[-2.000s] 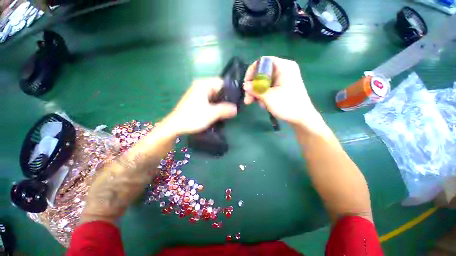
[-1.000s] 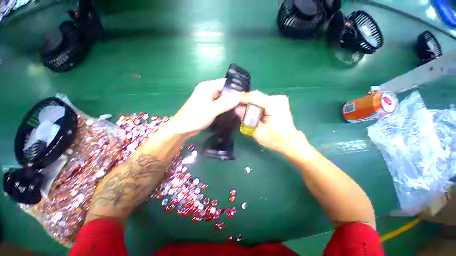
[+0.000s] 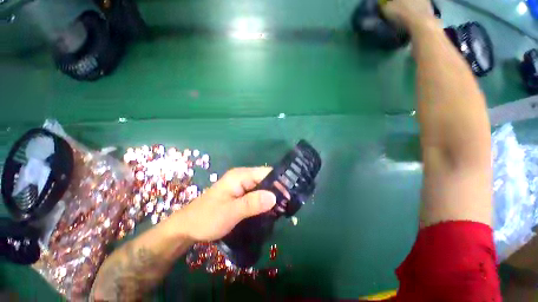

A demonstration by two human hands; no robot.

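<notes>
My left hand (image 3: 227, 203) grips a black mini fan (image 3: 295, 177) near the middle of the bench. The fan's slotted head points up and right, and its base points down toward the loose caps. My right hand (image 3: 410, 10) is stretched out to the top edge, at another black fan (image 3: 377, 25). A bit of yellow shows by its fingers. The hand is small and partly cut off, so its grip is unclear. Shiny red and silvery caps (image 3: 168, 177) lie loose in a pile left of the held fan, some partly behind my left forearm.
A bulging clear bag of caps (image 3: 88, 218) lies at left, with a fan (image 3: 36, 171) on it. More fans stand at upper left (image 3: 88, 50) and upper right (image 3: 475, 48). A crumpled clear bag (image 3: 512, 189) and a metal bar (image 3: 516, 109) are at right.
My right hand has left the held fan and reached up and right to the far fans. My left hand has lowered the fan toward me and tilted it. The drink can is no longer visible.
</notes>
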